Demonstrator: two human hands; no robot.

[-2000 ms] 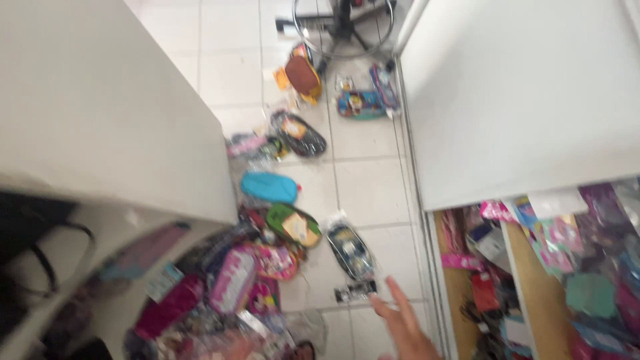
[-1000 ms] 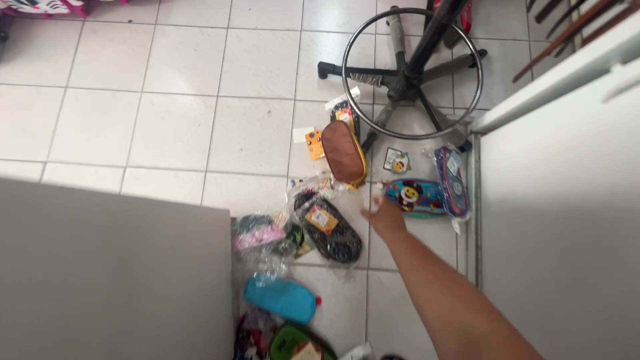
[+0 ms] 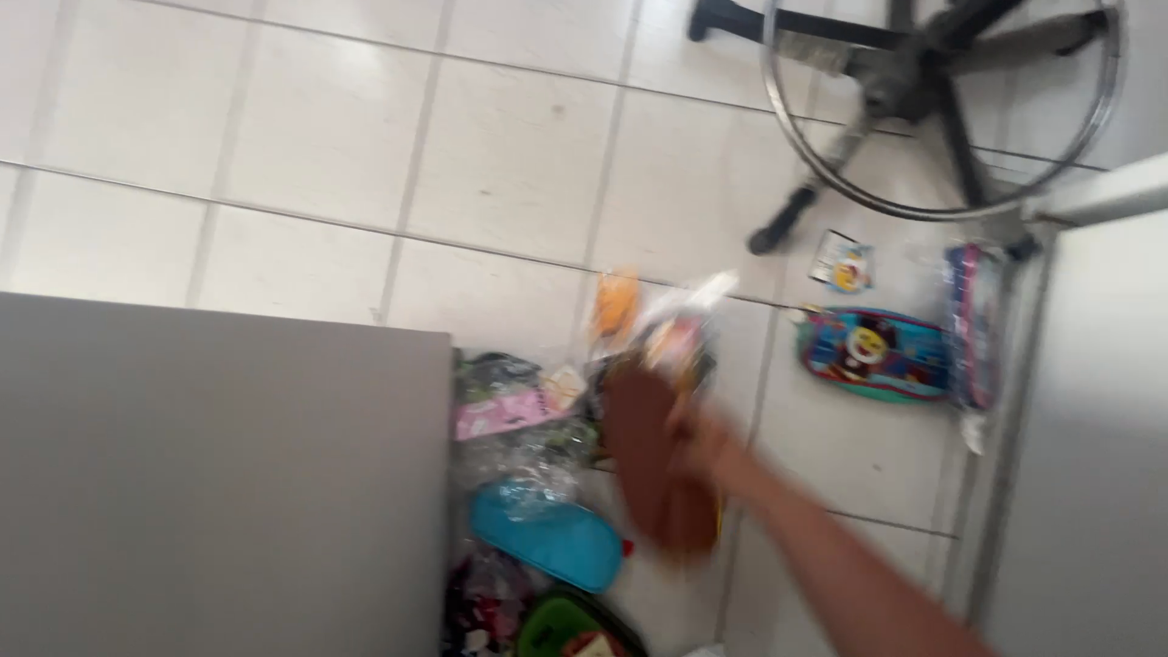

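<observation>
My right hand (image 3: 712, 447), blurred by motion, grips a brown oval pencil case (image 3: 652, 456) along its right side. An orange tag (image 3: 616, 303) and clear plastic wrap are at the case's upper end. Beneath and left of it are plastic-wrapped cases, one of them pink (image 3: 502, 415). A turquoise case (image 3: 547, 537) lies lower left of the brown one, above a green case (image 3: 570, 625). To the right of my hand a blue cartoon-print case (image 3: 876, 354) rests on the tiles beside a wrapped blue and pink case (image 3: 973, 328). My left hand is outside the view.
A chair base with a metal foot ring (image 3: 794, 119) stands at the upper right on the tiled floor (image 3: 511, 155). A grey panel (image 3: 228, 474) fills the lower left, and a white panel (image 3: 1086, 429) borders the right. A small cartoon tag (image 3: 844, 263) lies near the chair base.
The brown case lay on the floor near the chair base one second ago; now it is in my right hand, farther from the chair base. The view has shifted.
</observation>
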